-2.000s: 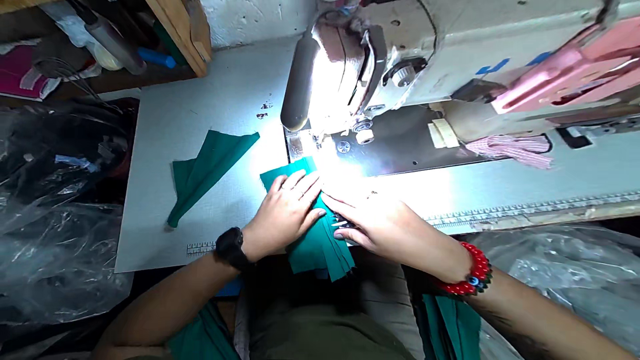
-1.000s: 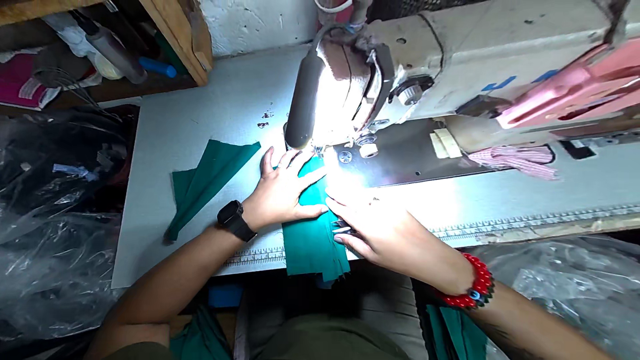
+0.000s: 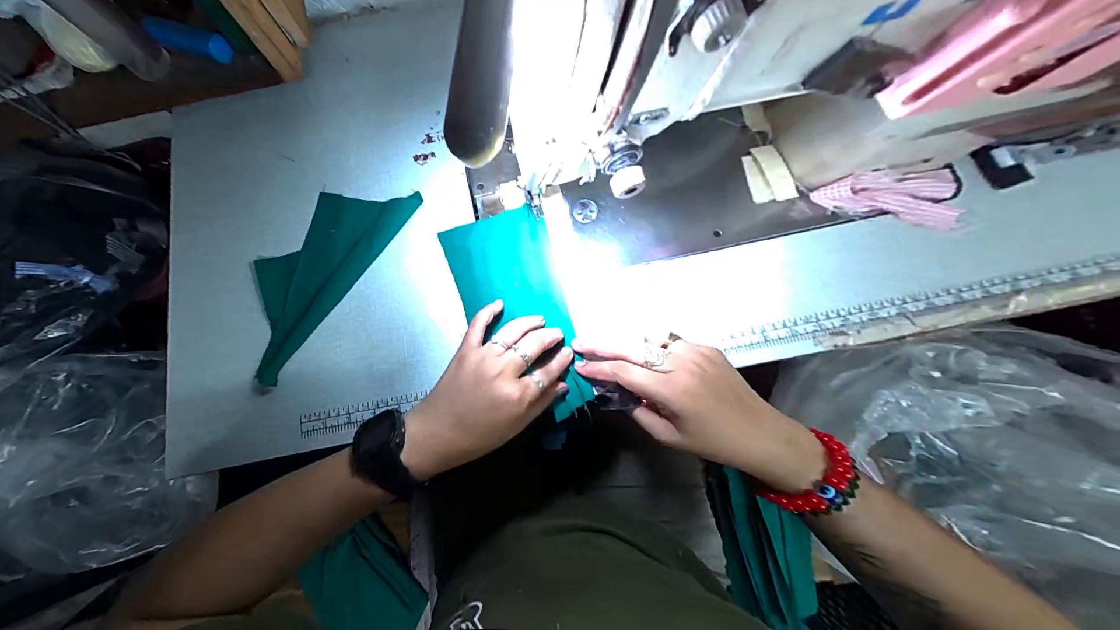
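Note:
A green fabric piece [image 3: 507, 271] lies on the sewing machine bed, its far edge at the presser foot [image 3: 535, 203]. My left hand [image 3: 503, 376] rests on its near part with fingers spread, pressing it. Beside it, my right hand [image 3: 674, 385] pinches the fabric's near right edge between thumb and fingers; a small dark object, too unclear to name, is under those fingers. Bright lamp light washes out the area right of the fabric. Another green piece, folded [image 3: 328, 271], lies on the table to the left.
The sewing machine head [image 3: 560, 79] stands over the far side. A measuring tape strip [image 3: 875, 311] runs along the table's near edge. A pink checked cloth strip [image 3: 892, 194] lies by the machine. Clear plastic bags [image 3: 989, 437] flank the table, and more green fabric [image 3: 770, 542] hangs below.
Both hands have moved back from the presser foot toward the table's near edge, and more of the green fabric shows between them and the foot. The view is nearer the table.

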